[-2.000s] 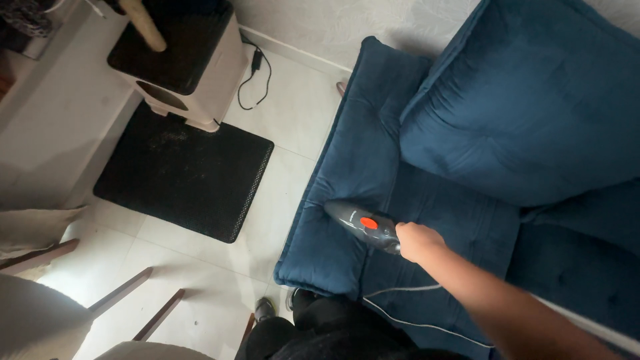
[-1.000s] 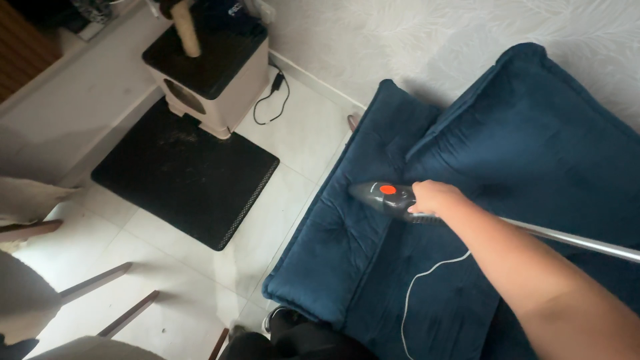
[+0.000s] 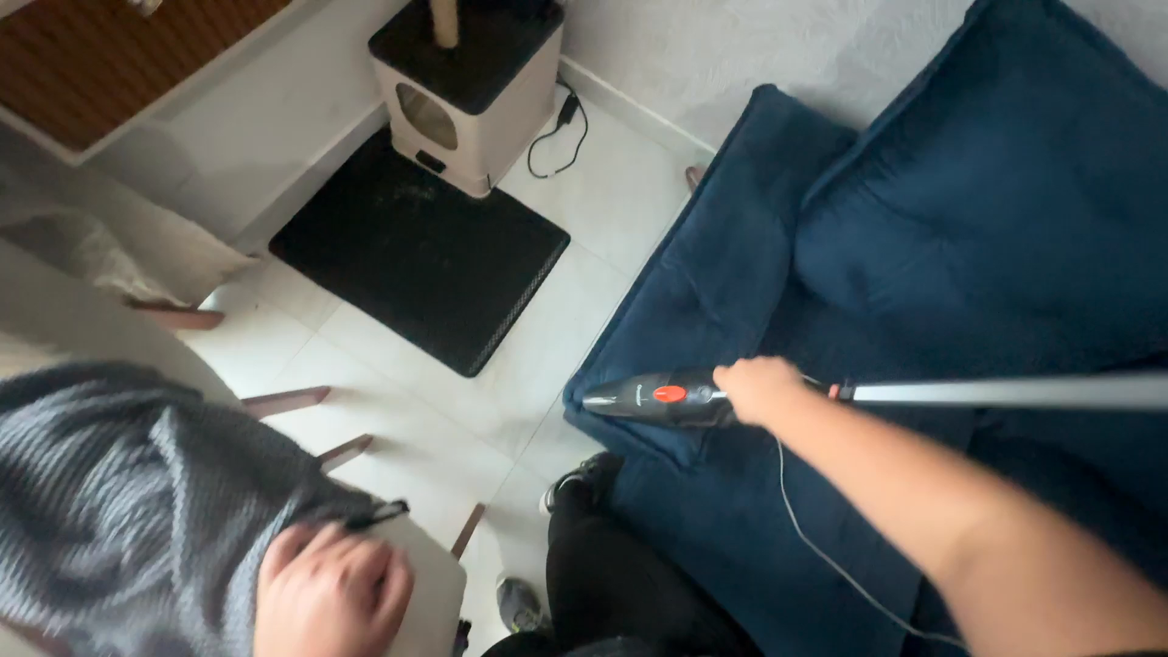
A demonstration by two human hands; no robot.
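Observation:
My right hand (image 3: 762, 391) grips the handle of a dark handheld vacuum cleaner (image 3: 652, 398) with an orange button. Its clear nose lies against the near left corner of the blue sofa's armrest (image 3: 721, 265). A silver tube (image 3: 985, 392) extends to the right from behind the hand, and a white cord (image 3: 821, 547) hangs down over the seat. At the lower left, my left hand (image 3: 333, 589) has its fingers curled at the edge of a grey knitted cloth (image 3: 137, 484) on a light chair. A small black thing shows by those fingers; whether the hand holds it is unclear.
A beige litter box (image 3: 474, 137) with a dark top stands on a black mat (image 3: 420, 246) by the wall. A black cable (image 3: 568, 137) lies on the tiles beside it. Chair legs (image 3: 287, 400) reach out at left. My shoes (image 3: 518, 604) are on the floor beside the sofa.
My right hand has moved the vacuum along the armrest to its near corner. My left hand and the grey cloth have come into view. The view has shifted left.

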